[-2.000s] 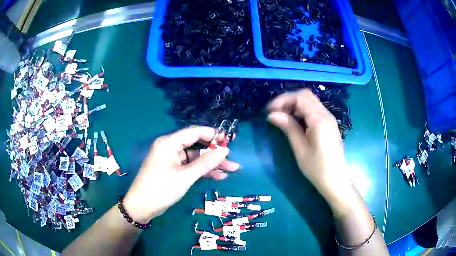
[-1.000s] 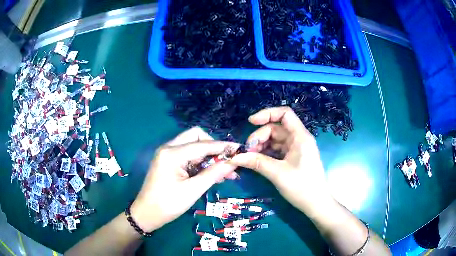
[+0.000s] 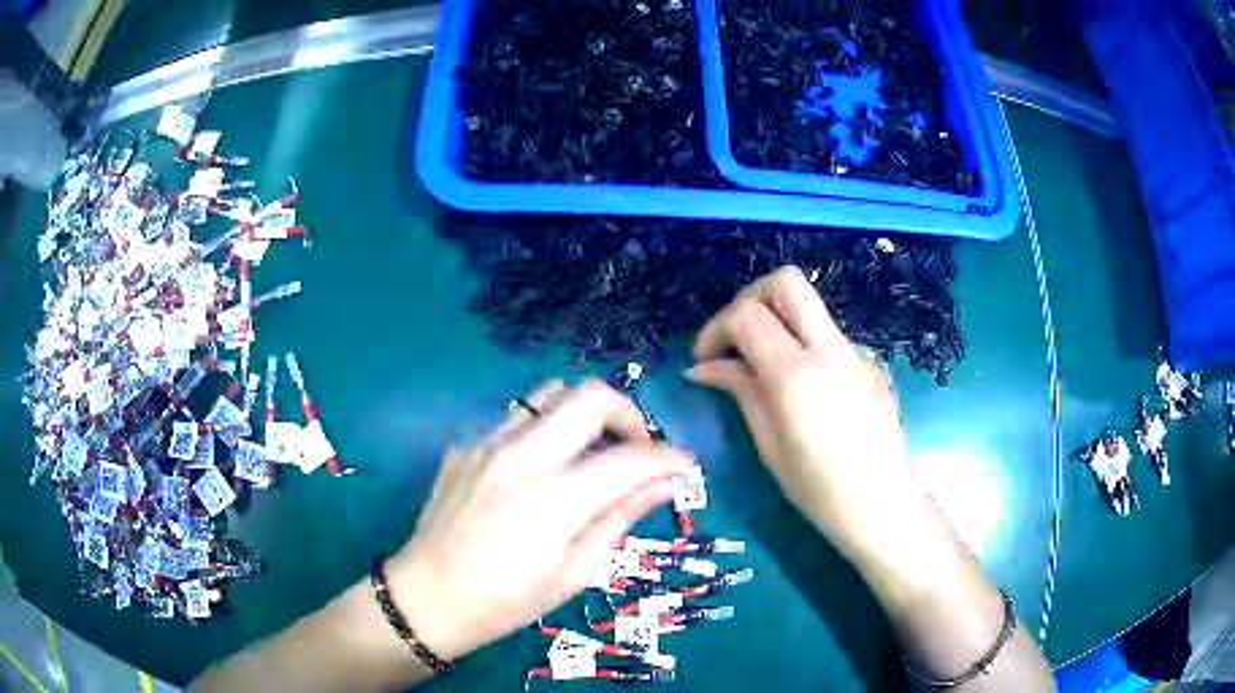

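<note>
My left hand (image 3: 569, 481) holds a cable assembly (image 3: 688, 485) with a white tag and red section, just above a small group of tagged cable assemblies (image 3: 637, 626) on the green surface. Another pale tip shows above its fingers. My right hand (image 3: 792, 393) is at the front edge of the loose black parts (image 3: 569, 291), thumb and fingertips close together. Whether a small part is between them cannot be told. The big heap of tagged cable assemblies (image 3: 142, 352) lies at the left.
A blue tray (image 3: 596, 203) of black parts stands behind the loose parts, with a smaller blue tray (image 3: 840, 187) inside it at the right. Several cable bunches (image 3: 1113, 467) lie at far right, near a blue bin (image 3: 1205, 217). A metal strip (image 3: 298, 57) runs behind.
My hands were together at a cable assembly and are now apart. My left hand has moved down to the small group. My right hand has moved to the edge of the black parts.
</note>
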